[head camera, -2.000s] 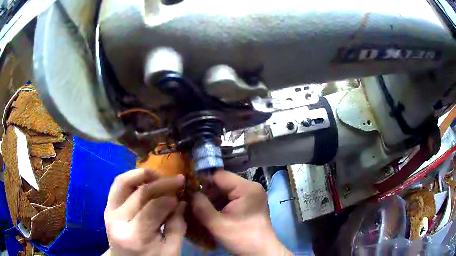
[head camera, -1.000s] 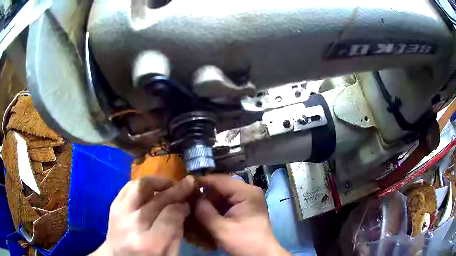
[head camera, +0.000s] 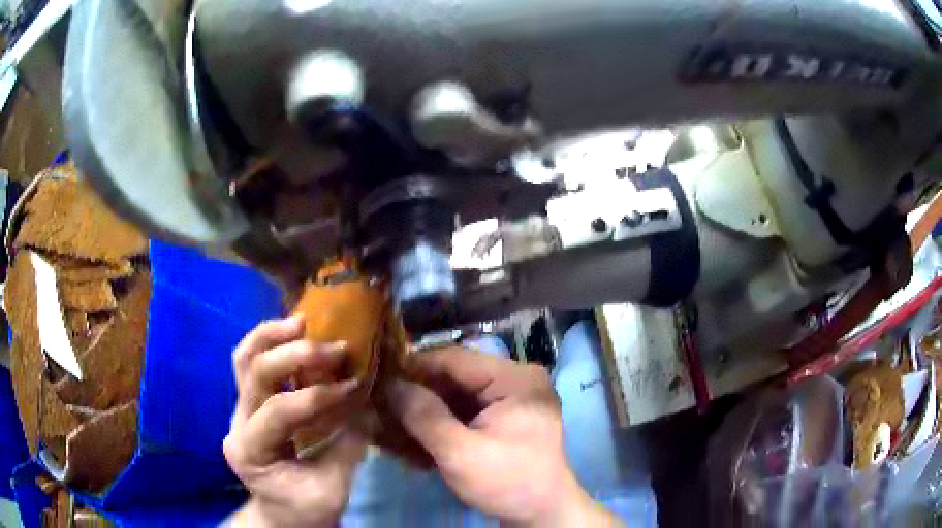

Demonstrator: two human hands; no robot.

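An orange-tan leather workpiece (head camera: 341,318) with a darker brown side hangs below the needle area of the grey sewing machine (head camera: 599,72). My left hand (head camera: 294,418) grips its left side, with the fingers curled over the smooth face. My right hand (head camera: 485,428) pinches its right edge, just below the ribbed thread tension dial (head camera: 424,281). The top of the workpiece is at the presser foot area, which is dark and blurred. The needle cannot be made out, and the fingertips of my right hand are partly hidden.
The cylinder arm (head camera: 578,284) runs right from the work, with a slotted metal plate (head camera: 615,219) on it. At left a blue bin (head camera: 196,382) holds brown cut pieces (head camera: 88,232) and a white slip (head camera: 52,315). A clear plastic bag (head camera: 785,443) is at lower right.
The hands have shifted slightly apart, and my left hand's fingers have spread down the workpiece. More of its orange face shows below the machine head. The view has shifted slightly.
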